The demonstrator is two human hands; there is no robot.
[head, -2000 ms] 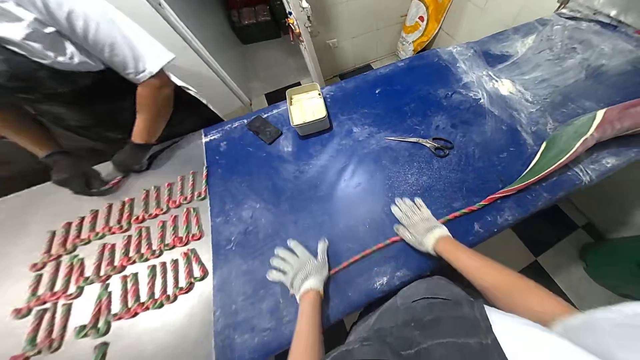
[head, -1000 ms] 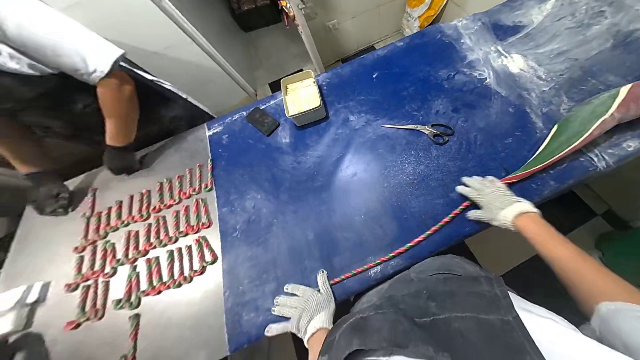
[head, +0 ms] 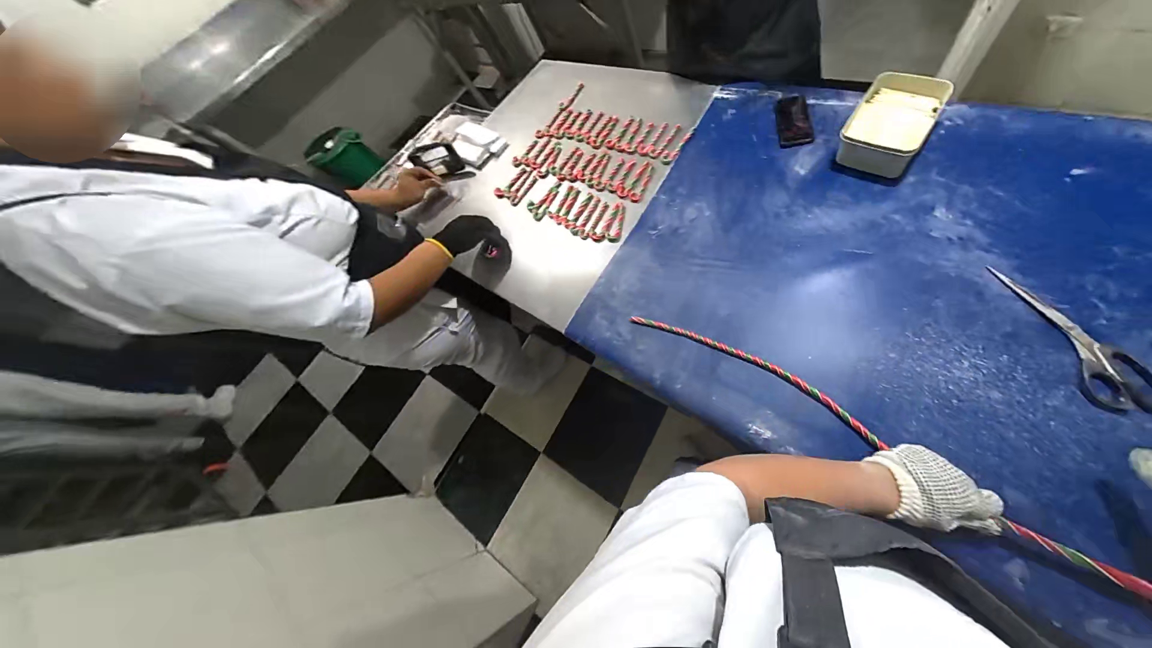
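Note:
My left hand [head: 940,490], in a white knit glove, is closed around a thin twisted red, green and white candy rope [head: 760,362] near the front edge of the blue table. The rope's free end lies loose on the table to the left, and its thicker part runs out at the lower right. Of my right hand, at most a pale patch of glove [head: 1141,463] shows at the right edge; its fingers are hidden. Scissors [head: 1066,328] with black handles lie open beyond the rope.
A phone [head: 794,121] and a cream container [head: 886,135] stand at the blue table's [head: 810,261] far side. Rows of candy canes [head: 585,171] lie on a metal table [head: 531,270], where a co-worker's black-gloved hand [head: 468,236] rests near the front edge. A green bin [head: 345,157] stands behind.
The view has swung far to the left. My left hand, earlier at the rope's free end, now holds it farther along, to the right, and the end lies loose.

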